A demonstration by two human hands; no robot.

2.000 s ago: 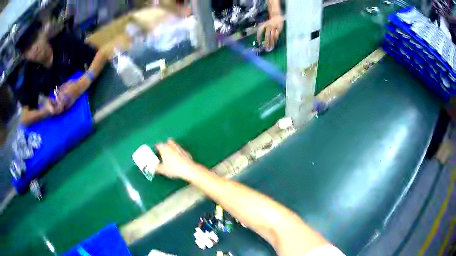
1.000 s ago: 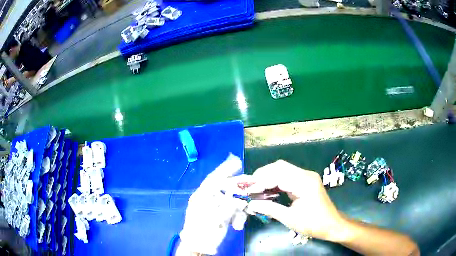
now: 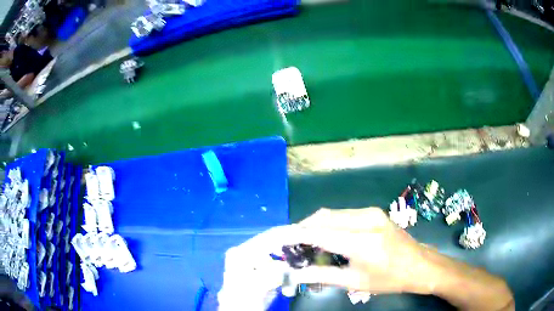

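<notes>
My gloved left hand [image 3: 249, 267] and my bare right hand [image 3: 383, 246] are together near the bottom middle, over the right edge of the blue sheet [image 3: 164, 209]. Between them they hold a circuit board assembly [image 3: 313, 256], a dark blurred piece with blue and red wire at its left end. The fingers cover much of it. A small white block [image 3: 290, 284] shows just below, at the left hand's fingers. Two wired board assemblies [image 3: 429, 199] lie on the dark green mat to the right.
White housings [image 3: 100, 209] lie at the blue sheet's left, beside stacked blue pads [image 3: 45, 228]. A light-blue band [image 3: 214, 172] lies on the sheet. A white unit [image 3: 290, 89] sits on the green belt [image 3: 389, 73]. A person [image 3: 27, 64] is at the far left.
Since one second ago, both hands have closed in around the board assembly and the right hand covers more of it. Earlier still, the right hand reached to the white unit on the belt.
</notes>
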